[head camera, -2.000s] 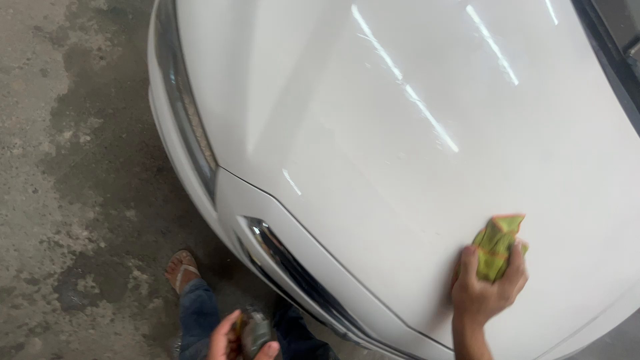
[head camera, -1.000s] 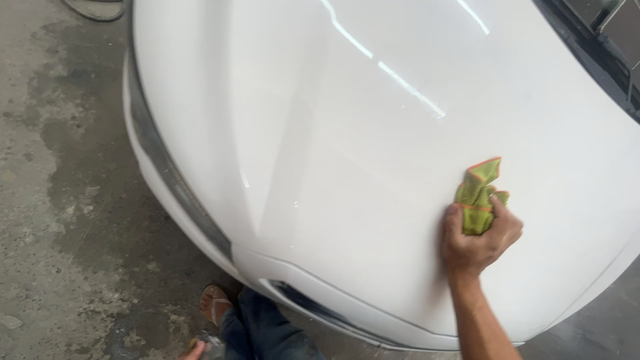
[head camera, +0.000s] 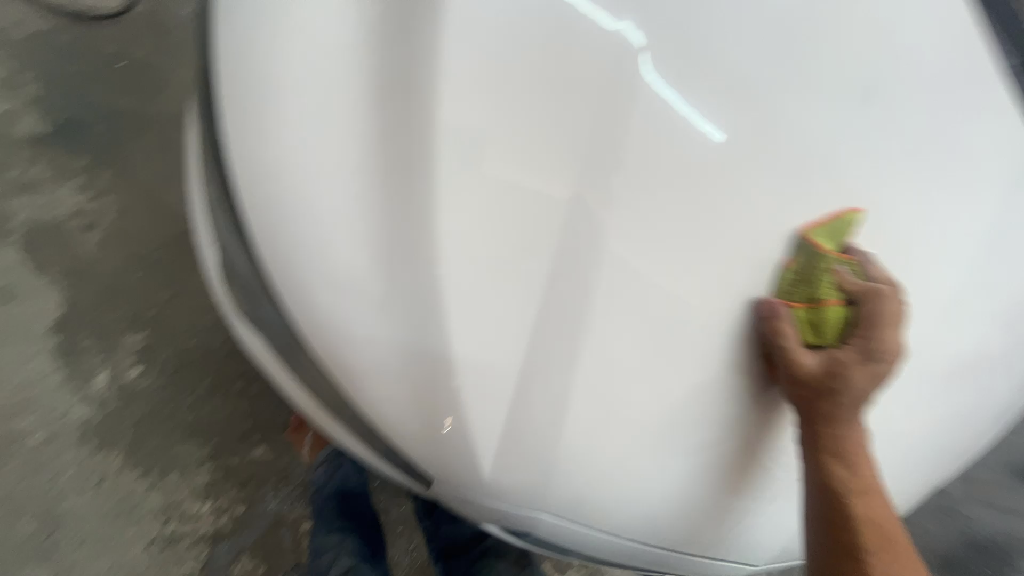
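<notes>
On the right side of the head view, my right hand (head camera: 848, 344) grips a bunched yellow-green cloth (head camera: 814, 300) with orange edging. The cloth lies against the white hood of a car (head camera: 496, 240), one corner of it sticking up past my fingers. A shadow falls on the paint left of my hand and forearm. My left hand is out of the frame.
A dark trim strip (head camera: 296, 352) follows the car's curved front edge. Below it are my legs in dark blue trousers (head camera: 344, 512) and part of a foot (head camera: 306, 438) on the stained concrete floor (head camera: 104, 320). A dark curved object (head camera: 100, 10) lies at the top left.
My left hand, holding something small and dark at first, has left the view at the bottom. My right hand still holds the cloth on the hood. The view has shifted.
</notes>
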